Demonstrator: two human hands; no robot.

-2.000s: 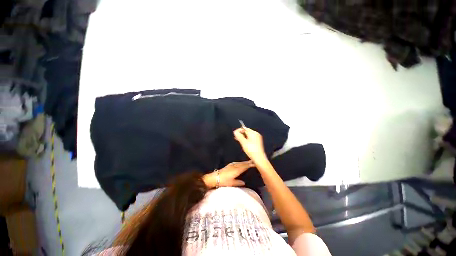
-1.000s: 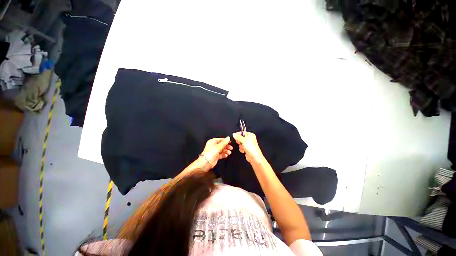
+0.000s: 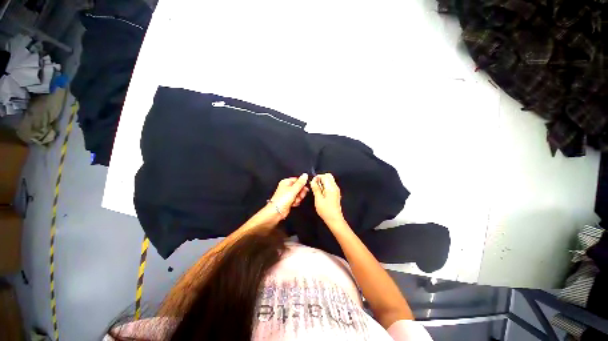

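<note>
A dark garment (image 3: pixel 207 160) lies spread on the white table (image 3: pixel 320 60), with a pale zipper (image 3: pixel 260 114) along its upper edge and a sleeve (image 3: pixel 417 245) sticking out at the lower right. My left hand (image 3: pixel 289 194) is on the garment's middle, fingertips closed on a bit of its cloth. My right hand (image 3: pixel 327 193) is just beside it, fingers closed on the thread snips (image 3: pixel 314 170). Only the dark, blurred tips of the snips show at the fingertips, close to my left fingertips. Any thread is too fine to see.
A plaid garment heap (image 3: pixel 540 66) covers the table's upper right. Dark garments (image 3: pixel 110 73) hang beyond the left edge. Cardboard boxes (image 3: pixel 10 236) and striped floor tape (image 3: pixel 59 200) are at the left. A metal frame (image 3: pixel 467 313) and striped cloth (image 3: pixel 580 280) are at the lower right.
My left hand has risen from the garment's lower edge to meet my right hand. The snips' tips have moved from above my right hand to between both hands' fingertips. The view has shifted slightly.
</note>
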